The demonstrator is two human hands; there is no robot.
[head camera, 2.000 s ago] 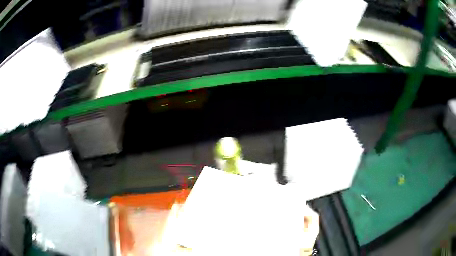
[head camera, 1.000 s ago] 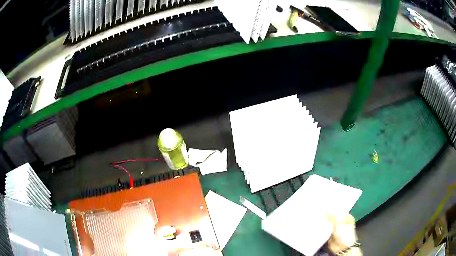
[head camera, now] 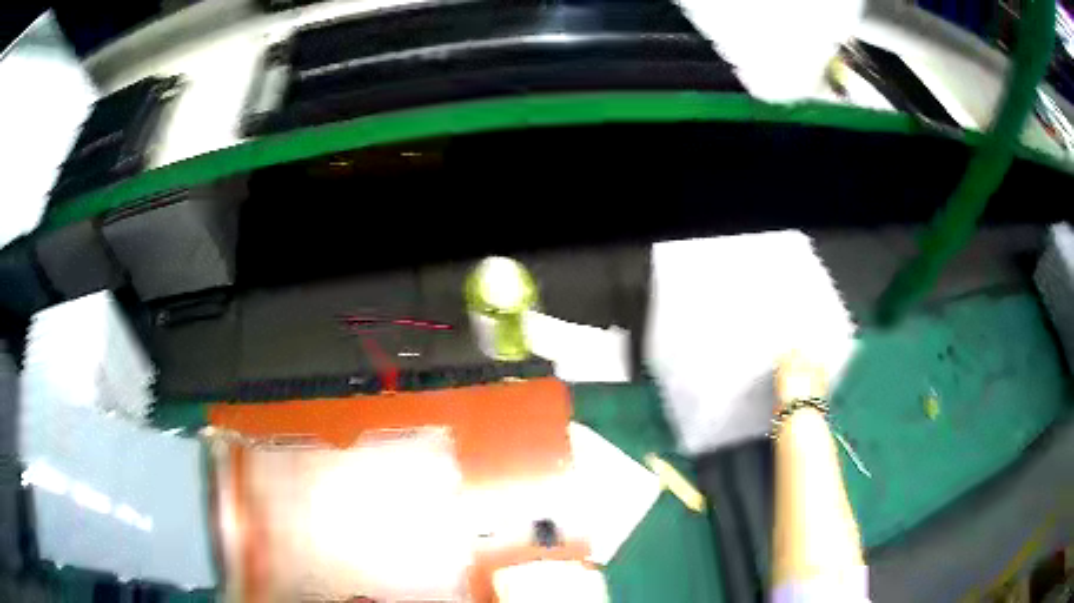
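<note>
The orange-red test fixture (head camera: 506, 426) is at the lower centre, with a strong white glare over its recess, apparently a lit LED board (head camera: 389, 507). The pale clear lid (head camera: 118, 501) is open to the left. My right hand (head camera: 801, 379) reaches up to the front of the white board stack (head camera: 730, 324) in the black rack at right. The fingers are blurred and blend into the white, so their grip cannot be told. My left hand is not identifiable. A cream-white patch at the fixture's lower right is cut off by the bottom edge.
A yellow-green bottle (head camera: 502, 309) stands behind the fixture, beside white paper (head camera: 579, 349). Red leads (head camera: 389, 324) lie behind the fixture. A yellowish stick (head camera: 676, 483) and white sheet (head camera: 607, 489) lie to its right. The green-edged shelf (head camera: 530, 114) crosses above; a green post (head camera: 966, 212) stands at right.
My right hand has moved from the lower right up to the rack's board stack. The separate board it held a second ago no longer shows apart from the stack. The view has shifted.
</note>
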